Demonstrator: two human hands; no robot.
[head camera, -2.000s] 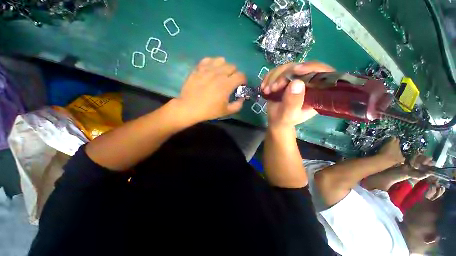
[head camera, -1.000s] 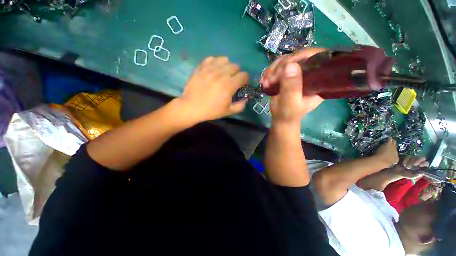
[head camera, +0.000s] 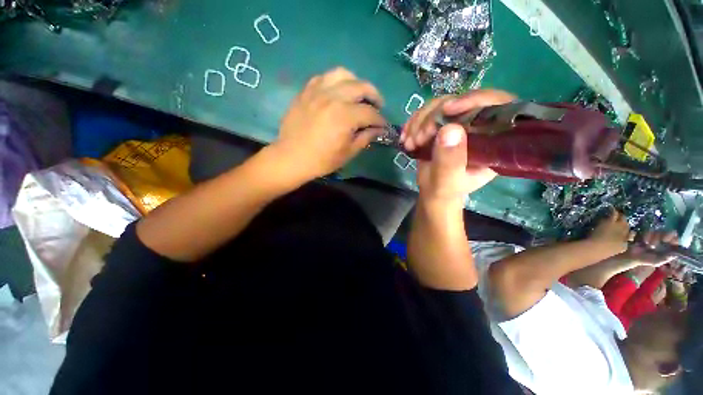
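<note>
My right hand (head camera: 451, 143) is closed around a dark red electric screwdriver (head camera: 532, 140), its nose pointing left and its black cord running off to the right. My left hand (head camera: 331, 123) pinches a small dark and silver board assembly (head camera: 385, 136) between thumb and fingers, right at the screwdriver's nose. Most of the piece is hidden in the fingers, and the bit cannot be made out. A heap of silver and black board assemblies (head camera: 453, 42) lies on the green bench (head camera: 154, 54) beyond my right hand.
Thin pale rings (head camera: 267, 28) lie left of centre and near my hands. A pale rail (head camera: 570, 50) bounds the bench. At right are a yellow box (head camera: 638, 136), another heap (head camera: 586, 202) and a neighbour's arms (head camera: 539, 270). White (head camera: 58, 247) and yellow (head camera: 154, 170) bags sit below the edge.
The screwdriver's rear end swung up, then came back down to about its earlier angle. The piece at its nose now shows less between my left fingers. Both hands stay close together.
</note>
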